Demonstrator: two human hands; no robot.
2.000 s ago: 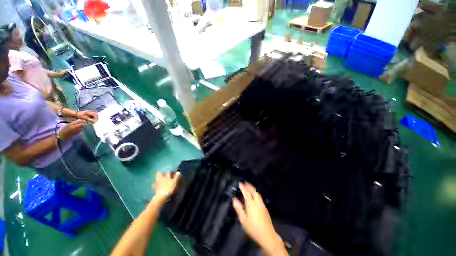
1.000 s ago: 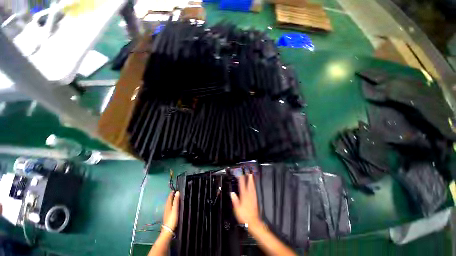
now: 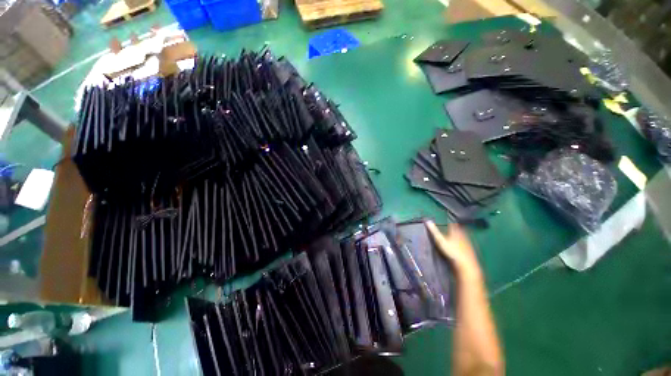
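Observation:
A leaning row of black panels (image 3: 324, 294) lies at the near bench edge in the head view, the right-end ones flatter and shinier. My right hand (image 3: 456, 246) is at the upper right corner of the row, its fingertips at the last panel's edge. Whether the fingers grip it is unclear. My left hand is not in view. A much larger mass of leaning black panels (image 3: 243, 198) stands behind the row, with thin wires and orange specks among the edges.
A fanned panel stack (image 3: 467, 158) lies right of centre. More flat panels (image 3: 515, 66), a dark wire tangle (image 3: 559, 136) and a crumpled clear bag (image 3: 570, 183) lie at the right. A carton flap (image 3: 62, 242) stands left of the large pile. Yellow slips lie far right.
The view has swung right, and the piles now sit further left in it. My right hand has moved from the row's middle to its right end. My left hand has left the picture.

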